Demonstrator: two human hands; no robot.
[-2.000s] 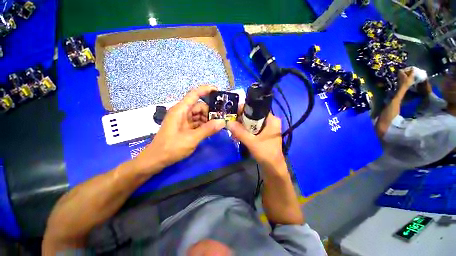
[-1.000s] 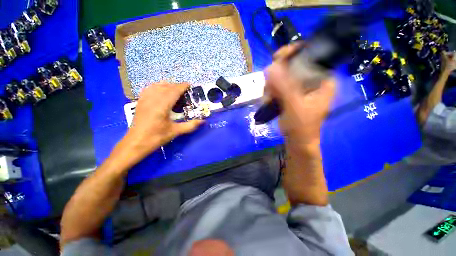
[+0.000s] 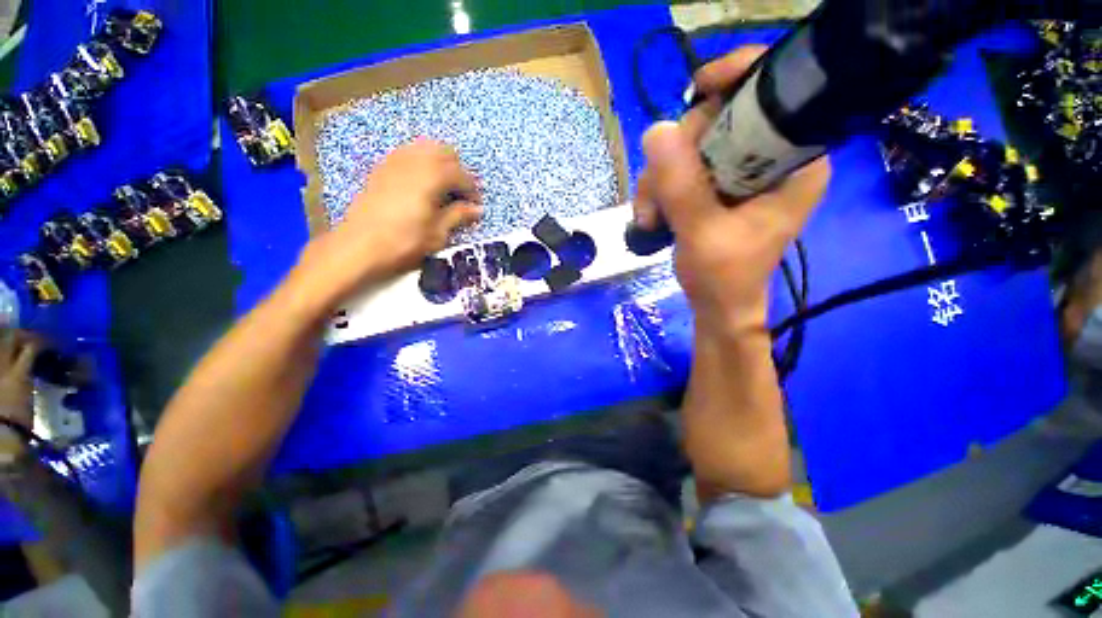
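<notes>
My right hand (image 3: 737, 205) is closed around the black electric screwdriver (image 3: 767, 127) at its pale grip band, raised over the right end of the white holding strip (image 3: 393, 309). My left hand (image 3: 411, 199) is over the front part of the screw box (image 3: 307, 181), its fingertips bent down at the screws (image 3: 520, 133); whether it holds any screw cannot be told. A small assembly with a yellow block (image 3: 493, 299) sits on the white strip, in front of the box. Black round pieces (image 3: 578, 251) lie beside it on the strip.
Rows of assemblies (image 3: 155, 217) lie at the left, and one (image 3: 260, 130) stands left of the box. More lie in heaps at the right (image 3: 967, 169). A black cord (image 3: 882, 285) runs across the right side. Parts of other people show at the left and right edges.
The screwdriver was upright by the strip and is now raised in my right hand. The assembly went from my hands onto the strip. My left hand has left it and moved up to the screws.
</notes>
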